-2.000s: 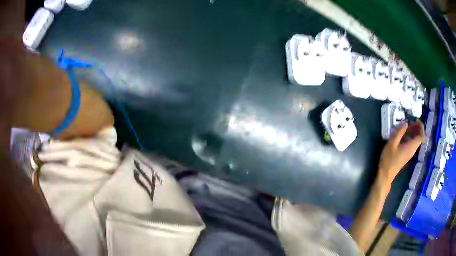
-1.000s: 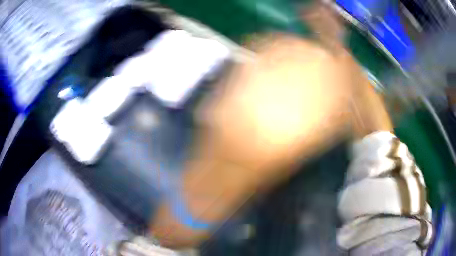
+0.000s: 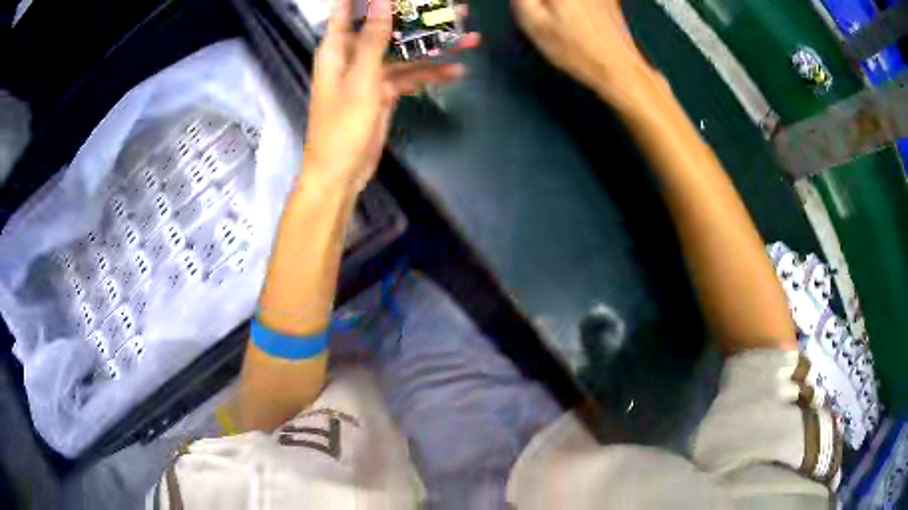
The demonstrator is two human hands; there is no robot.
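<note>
My left hand [image 3: 353, 95], with a blue band on its wrist, is at the top of the view and holds a circuit board [image 3: 426, 28] with yellow, silver and dark parts. The board is partly cut off by the top edge. Its fingers reach around the board's left side and below it. My right hand [image 3: 572, 35] is to the right of the board, apart from it. Its fingers are partly cut off by the top edge, so I cannot tell if it holds anything.
A black tote [image 3: 383, 231] with a whitish liner [image 3: 234, 75] holds rows of white slotted covers [image 3: 149, 234] at the left. White pieces with pins [image 3: 831, 349] lie beyond my right forearm. A green conveyor [image 3: 846, 214] with a metal post [image 3: 846, 127] carries a loose board [image 3: 811, 70].
The view has swung round to the tote. My right hand has left the row of white pieces. My left hand, cut off or blurred before, now shows with a circuit board.
</note>
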